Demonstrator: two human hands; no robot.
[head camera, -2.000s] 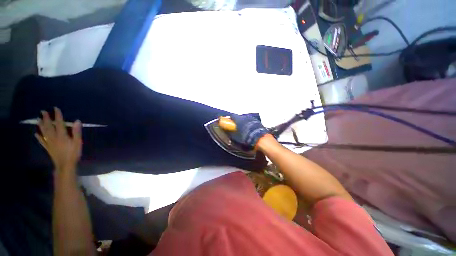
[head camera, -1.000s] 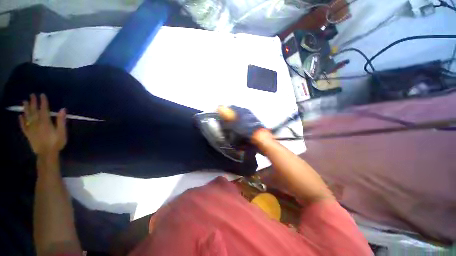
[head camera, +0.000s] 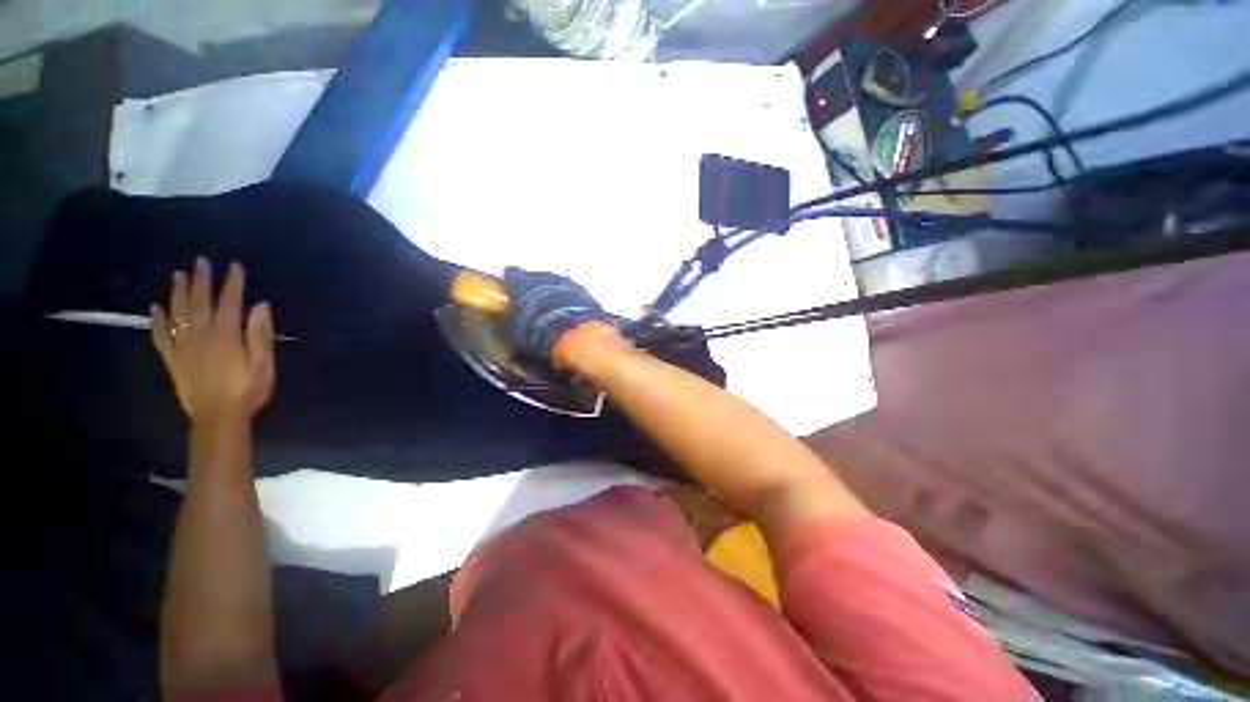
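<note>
A dark garment (head camera: 350, 398) lies stretched over a long board, wide at the left and narrower at the right. A thin white gap shows in the cloth at the left. My left hand (head camera: 217, 350), bare with a ring, lies flat on the garment beside this gap, fingers spread. My right hand (head camera: 551, 313), in a dark grey-blue glove with an orange cuff, is shut on the handle of the steam iron (head camera: 483, 346). The iron rests on the middle of the garment, its pointed front to the left. The hand and glove hide its rear part.
A white table (head camera: 576, 130) lies under the board, with a dark flat rectangle (head camera: 744, 192) on it. A blue bar (head camera: 377, 103) stands behind. Hoses (head camera: 809, 213) run right from the iron. Small tools (head camera: 901, 144) sit at the back right, beyond a pink curtain (head camera: 1042, 425). A yellow-orange round thing (head camera: 744, 560) is below.
My right hand has moved the iron left along the garment, and the hoses have followed it. My left hand has stayed flat on the cloth, slightly closer to the right end of the white gap.
</note>
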